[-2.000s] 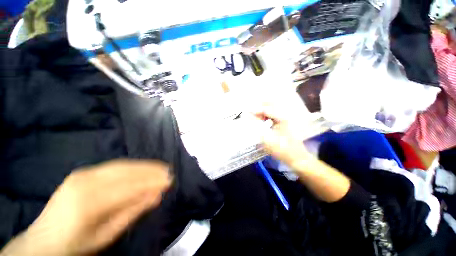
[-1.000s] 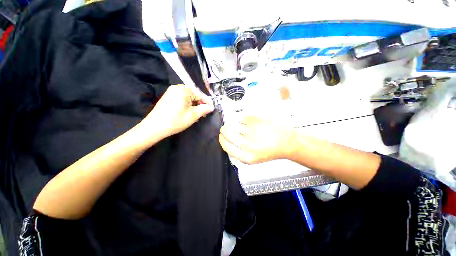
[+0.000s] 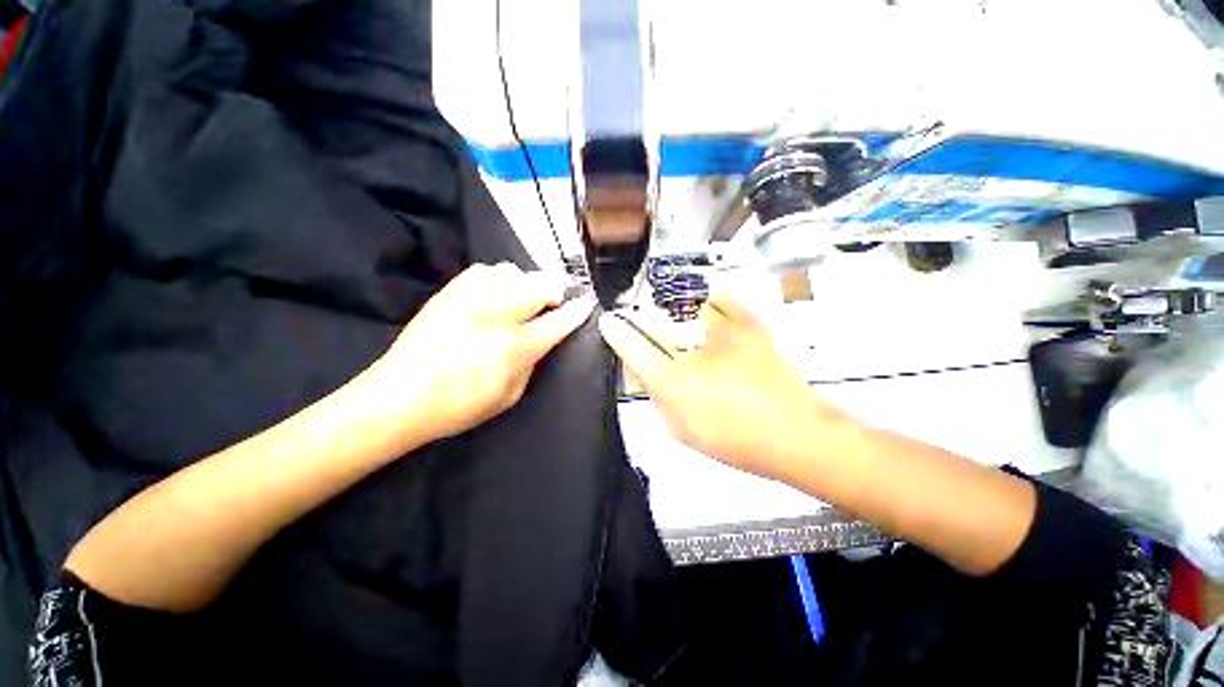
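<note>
Black garment fabric (image 3: pixel 309 322) spreads over the left side and hangs down toward my lap, with a seam edge running down the middle. My left hand (image 3: pixel 470 342) lies on the fabric, its thumb and fingers pinching the edge just in front of the needle area. My right hand (image 3: pixel 718 383) is on the right side of the same edge, with its fingertips at the fabric, close to my left fingertips. The white sewing machine head (image 3: pixel 524 81) with a blue stripe stands above them. The presser foot and needle are mostly hidden by the machine and fingers.
A white table with a ruler-like front edge (image 3: pixel 765 541) lies under my right forearm. Small metal attachments (image 3: pixel 1141 306), a dark flat object (image 3: pixel 1071 389) and a clear plastic bag (image 3: pixel 1165 436) are at the right. A blue bar (image 3: pixel 807 597) shows below the table edge.
Two seconds ago both hands were apart and away from the needle; they then came together at the fabric edge. Since one second ago, my right fingertips have moved up nearer the needle.
</note>
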